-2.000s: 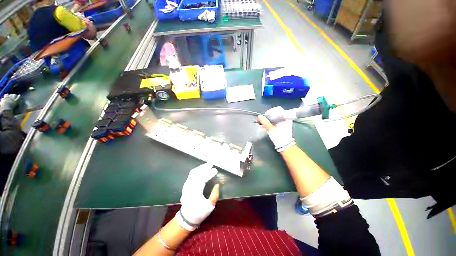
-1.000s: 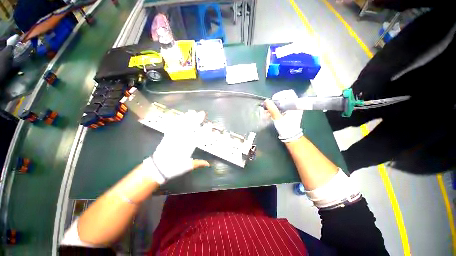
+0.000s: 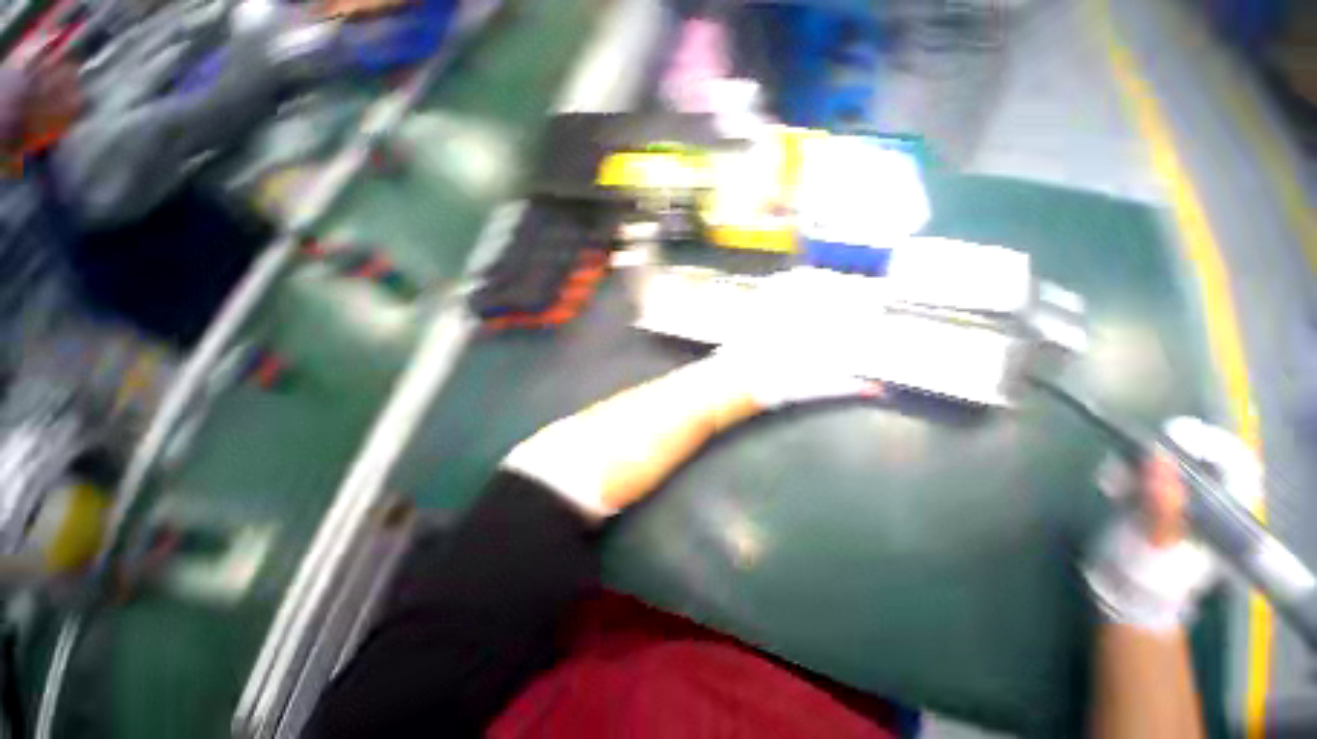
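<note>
The view is blurred and overexposed. The metal fixture [image 3: 953, 358] lies nearly level across the back of the bench, close in front of the bins. My left hand [image 3: 809, 344], in a white glove, is on its front and middle; glare hides the fingers, so the grip cannot be told. My right hand [image 3: 1155, 541], gloved with a bare fingertip or thumb showing, is at the right edge of the bench, shut on the glue syringe [image 3: 1245, 527]. The syringe slants, its thin end pointing up-left towards the fixture's right end. Its rear is cut off by the picture's edge.
Stacked coils [image 3: 542, 267] stand left of the fixture. Behind it are a black box [image 3: 578, 156] with a yellow item, a yellow bin [image 3: 751, 195] and a blue bin [image 3: 849, 257]. The green conveyor [image 3: 325, 419] carries coils at left; another person's grey sleeve [image 3: 188, 130] is beyond it.
The camera view has swung. The fixture has turned nearly level and sits nearer the bins, with my left hand still on it. The syringe has turned, its thin end now pointing up-left.
</note>
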